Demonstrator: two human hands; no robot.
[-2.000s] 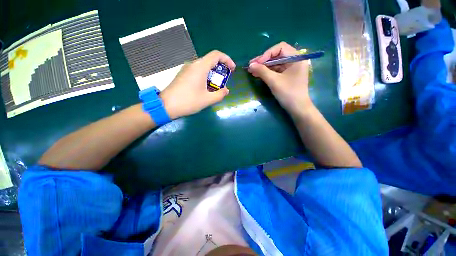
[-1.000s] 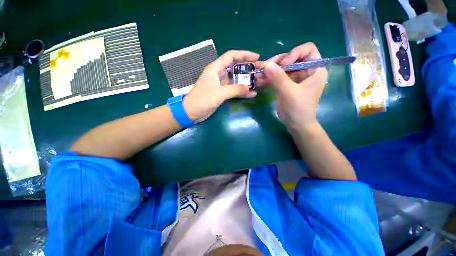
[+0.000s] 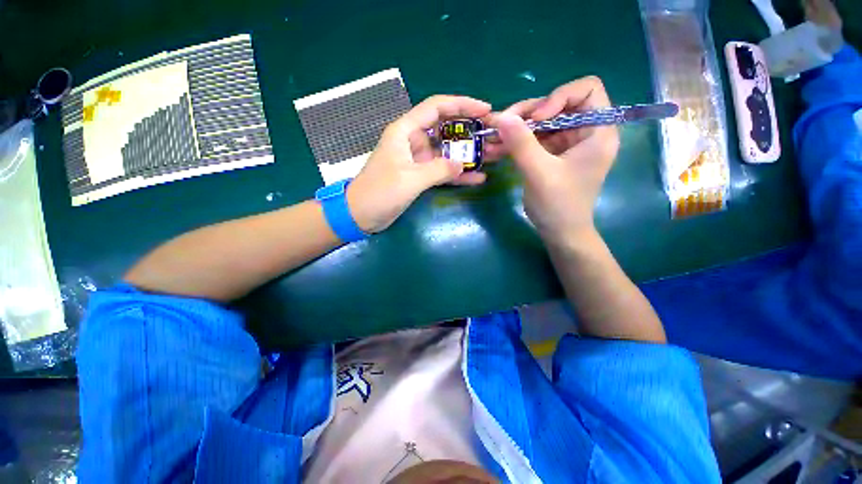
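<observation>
My left hand (image 3: 397,175) holds a small square watch housing (image 3: 462,145) by its edges above the green bench. The housing has a dark rim with white and yellow inside. My right hand (image 3: 567,156) holds slim metal tweezers (image 3: 605,117) like a pen. Their tip end reaches the housing's right side; my fingers partly hide it, and I cannot tell what it touches. A striped adhesive sheet (image 3: 352,118) lies on the bench, its lower right part hidden behind my left hand.
Larger striped sheets (image 3: 227,113) lie left, with a bagged pale sheet (image 3: 28,255) and a dark ring (image 3: 54,86) beyond. Right are bagged amber parts (image 3: 695,142), a pink phone (image 3: 753,104) and another person's blue sleeve (image 3: 827,142). The green bench (image 3: 397,288) ends before my body.
Since the oldest frame, my right hand and tweezers have moved from beside the housing up to it. The housing has turned in my left hand. The camera view has shifted too.
</observation>
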